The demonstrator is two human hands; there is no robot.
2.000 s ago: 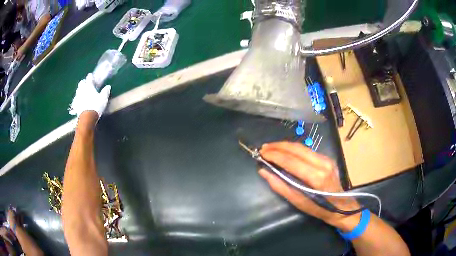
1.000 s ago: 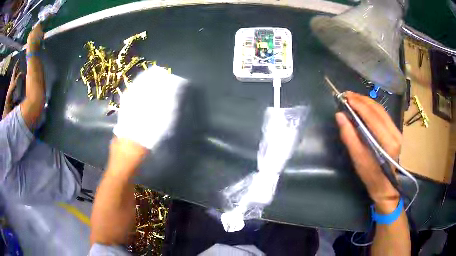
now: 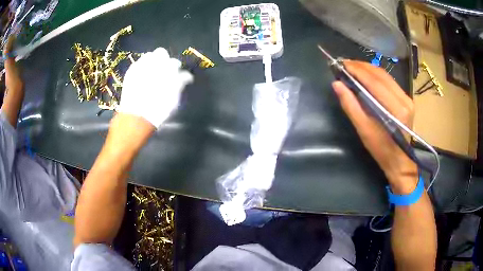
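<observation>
A white socket housing lies open on the dark bench, with a green circuit board inside. Its white cord runs toward me into a clear plastic bag. My left hand, in a white glove, is between the brass pile and the housing. A single brass contact strip shows just past its fingertips, seemingly held by its dark leads; the grip is blurred. My bare right hand holds a soldering iron like a pen, its tip right of the housing and apart from it.
The extraction hood is at upper right, with blue disc components beneath. A cardboard tray at right holds a brass piece and dark items. More brass stock lies below the bench edge. Another person's arm is at far left.
The housing and bagged cord have come from the conveyor onto the bench. My left hand has moved from the brass pile toward the housing, with one strip now at its fingertips. My right hand still holds the iron.
</observation>
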